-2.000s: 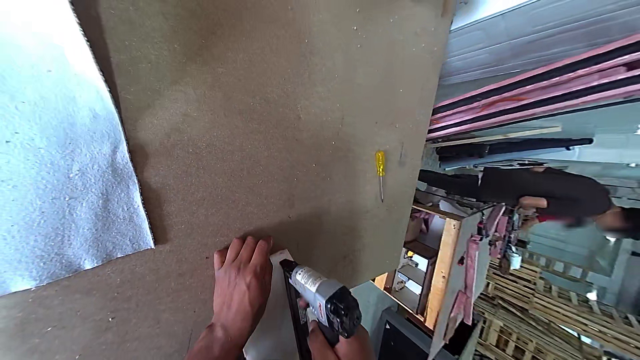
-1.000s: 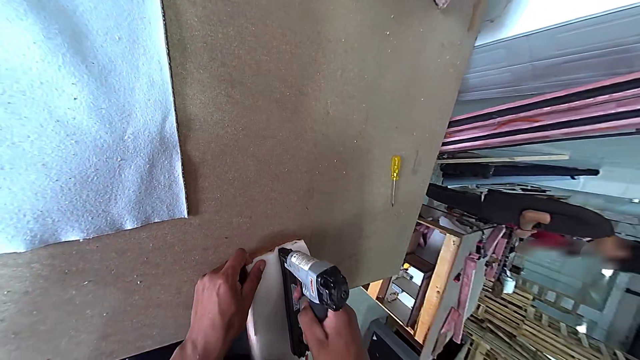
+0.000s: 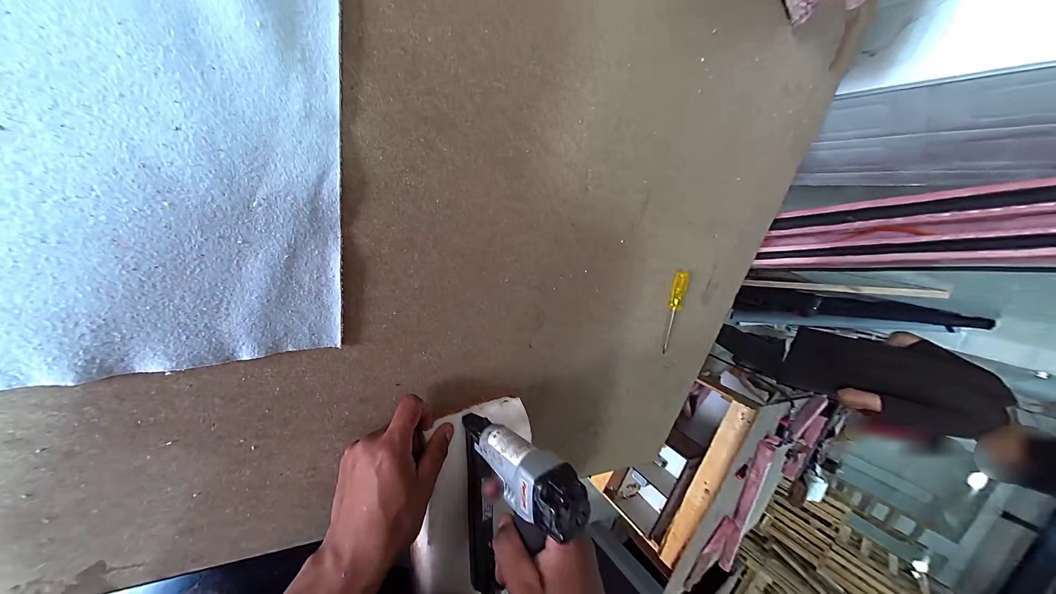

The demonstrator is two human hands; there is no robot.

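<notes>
My right hand (image 3: 540,561) grips the handle of a pneumatic stapler (image 3: 524,483), grey and black, at the bottom middle of the head view. The stapler's nose rests on or just over a pale covered strip (image 3: 445,511) near its top end. My left hand (image 3: 379,487) lies at the strip's left edge, thumb and fingers pressing or pinching it. Under these is a large brown board (image 3: 511,206). A screwdriver with a yellow handle (image 3: 678,289) lies on the board to the right. Whitish felt-like sheet (image 3: 165,181) covers the board's upper left.
Beyond the board's right edge stands a wooden frame unit with compartments (image 3: 709,478). Farther right are stacked wooden slats (image 3: 813,528), long pink and black strips (image 3: 916,227) and a person in dark clothing (image 3: 899,379). A pink scrap (image 3: 800,10) lies at the top right of the board.
My left hand has shifted from flat beside the strip's end to its left edge, with the thumb on it. The stapler stays in my right hand. The view has shifted somewhat.
</notes>
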